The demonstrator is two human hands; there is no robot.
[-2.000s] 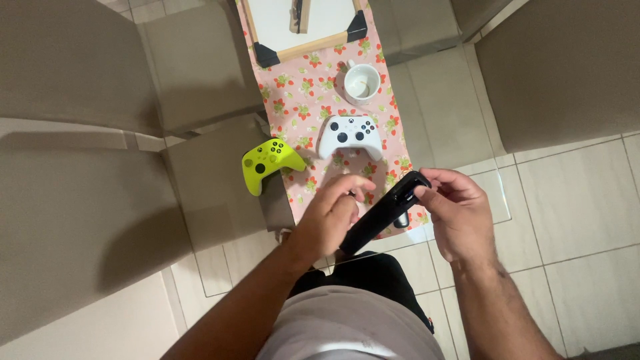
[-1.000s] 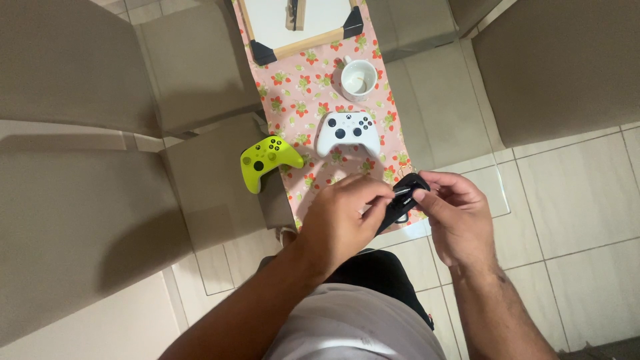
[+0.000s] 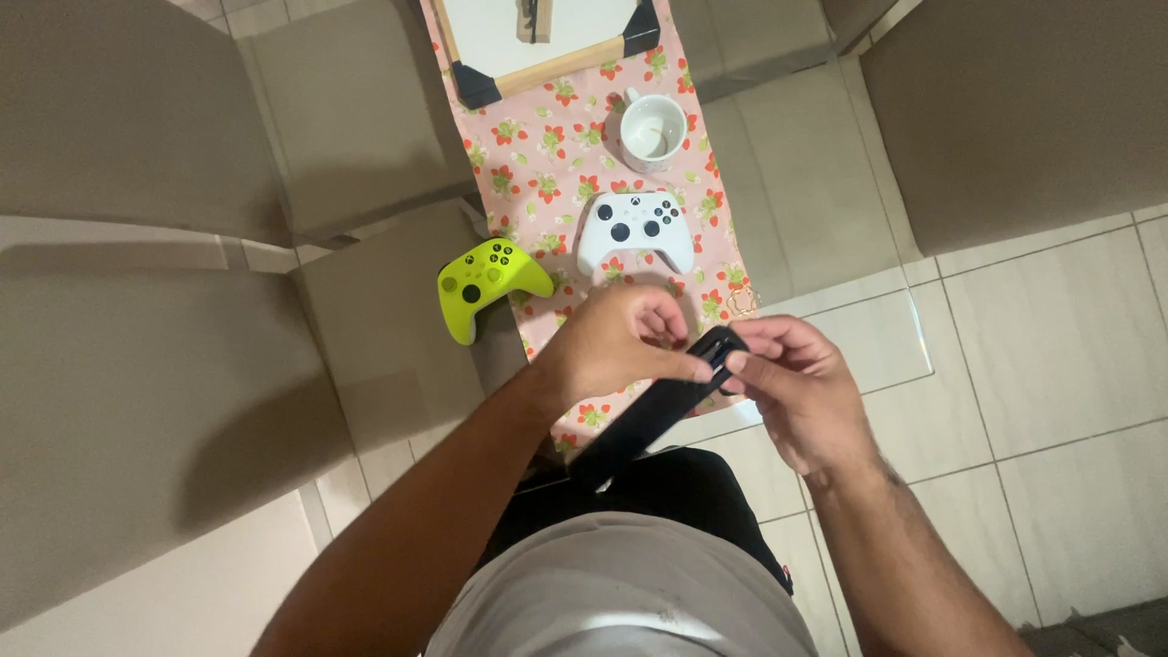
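Note:
A long black case (image 3: pixel 643 415), its kind not plain, slants up from my lap over the near end of the table runner. My right hand (image 3: pixel 798 388) grips its upper end between thumb and fingers, beside an opening. The thumb of my left hand (image 3: pixel 625 342) touches the case near that opening, its other fingers curled above. Beyond my hands a white Xbox controller (image 3: pixel 636 228) lies on the strawberry-print runner (image 3: pixel 525 169). To its left, a yellow-green Xbox controller (image 3: pixel 488 278) lies across the runner's edge.
A white mug (image 3: pixel 652 132) stands past the white controller. Farther back is a wood-framed white tray (image 3: pixel 557 68) with black corners, holding a small wooden piece (image 3: pixel 534 20). The glass tabletop (image 3: pixel 876 338) shows chairs beneath it. A gold wire ring (image 3: pixel 742 301) lies at the runner's right edge.
My left hand was apart from the case two seconds ago, then came over its upper end. Now its thumb touches the case, with more of the case showing than one second ago.

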